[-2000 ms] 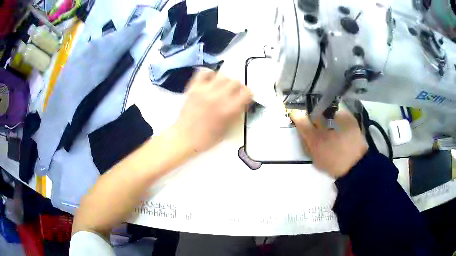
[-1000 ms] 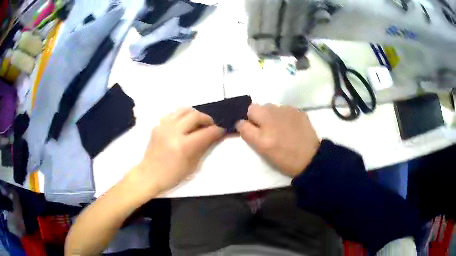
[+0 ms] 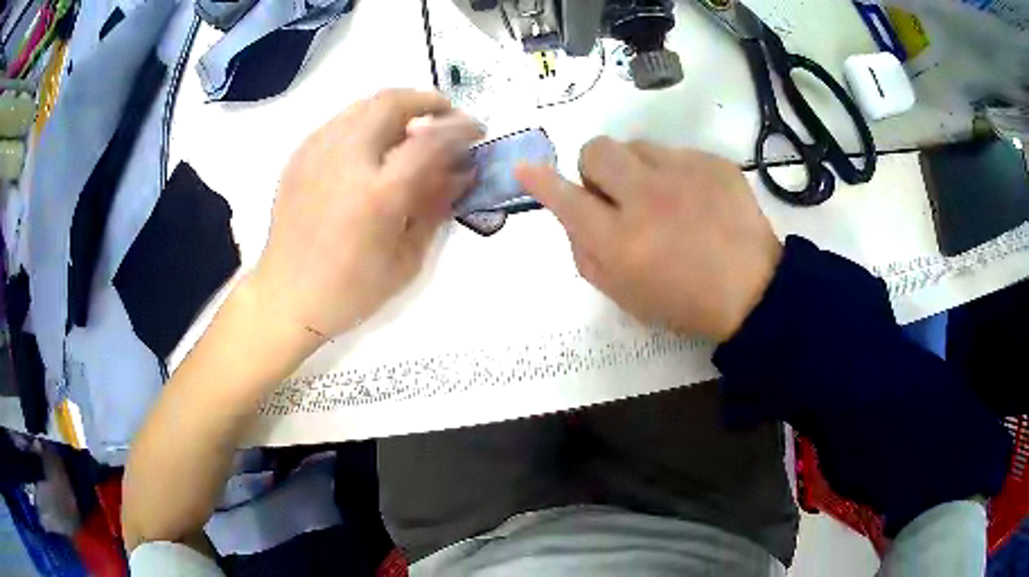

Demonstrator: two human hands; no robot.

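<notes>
A small grey-blue denim piece point(image 3: 510, 167) with a dark edge lies between my hands, in front of the sewing machine's needle area point(image 3: 545, 62). My left hand point(image 3: 367, 203) is blurred, and its fingers grip the left end of the piece. My right hand point(image 3: 666, 231) has its index fingertip on the right part of the piece; its other fingers are curled. A black fabric piece point(image 3: 178, 259) lies flat left of my left hand. Curled grey-blue and black sewn pieces point(image 3: 269, 56) lie at the top left.
Black-handled scissors point(image 3: 799, 130) lie right of the machine head. A small white case point(image 3: 879, 86) and a dark flat rectangle point(image 3: 979, 194) are further right. Long light denim panels point(image 3: 113, 372) cover the left side. Printed scale marks point(image 3: 451, 366) run along the table's front edge.
The piece between my hands showed black and now shows its grey-blue side, nearer the machine. My right hand has its index finger extended onto it. The view has shifted.
</notes>
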